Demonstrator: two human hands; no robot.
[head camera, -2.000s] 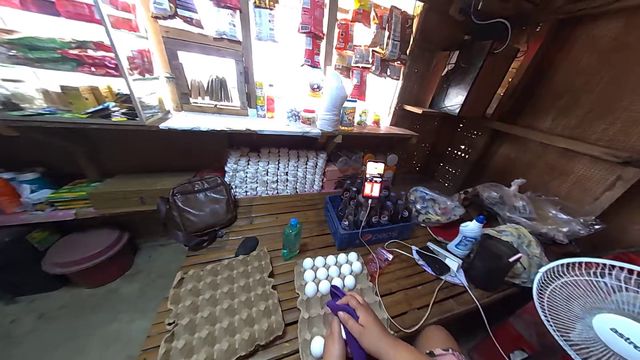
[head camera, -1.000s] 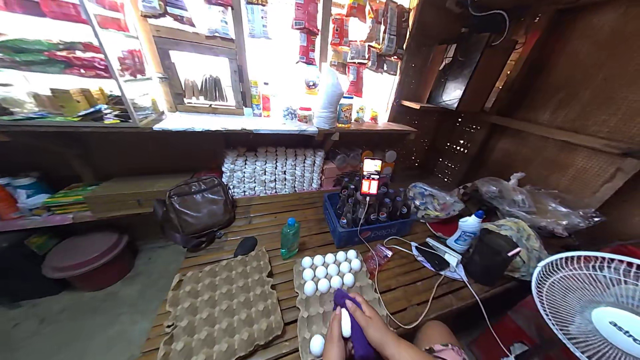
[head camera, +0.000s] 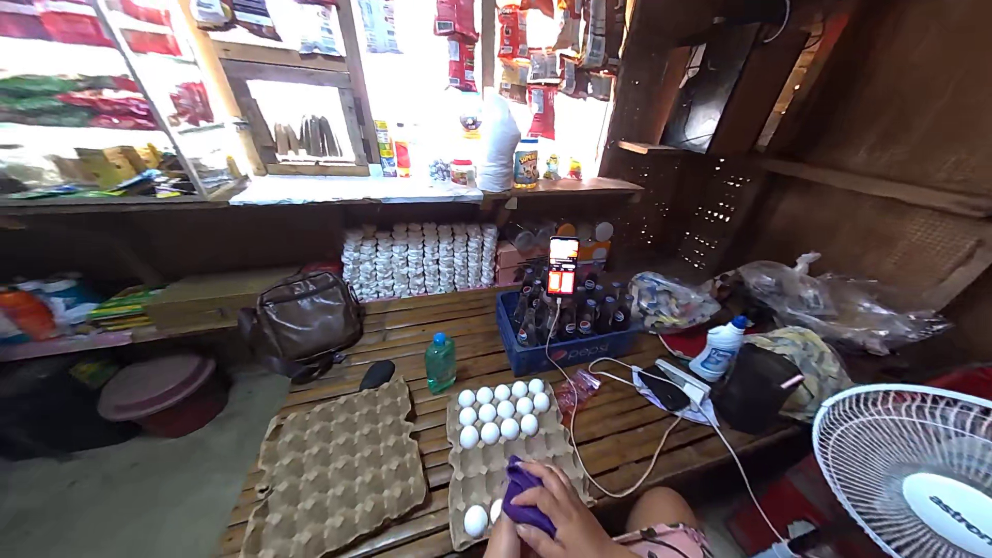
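Note:
Over the near part of a cardboard egg tray (head camera: 470, 465) my right hand (head camera: 562, 508) holds a purple cloth (head camera: 523, 496). My left hand (head camera: 505, 540) is just below it, mostly hidden by the cloth and the right hand; its fingers do not show. White eggs (head camera: 488, 412) fill rows at the tray's far end. One egg (head camera: 475, 520) lies in the near left corner, and part of another shows beside the cloth. An egg tray without eggs (head camera: 341, 465) lies to the left. A green liquid bottle (head camera: 440, 363) stands behind the trays.
A blue crate (head camera: 573, 355) of soda bottles stands behind the eggs, with a lit phone (head camera: 563, 267) upright at it. White cables (head camera: 620, 490) cross the slatted bamboo surface near a power strip (head camera: 682, 380). A fan (head camera: 914, 473) is at right, a leather bag (head camera: 308, 318) at left.
One second ago a white egg showed in the purple cloth between my hands; now no egg shows in the cloth. Part of an egg now shows beside the near left corner egg.

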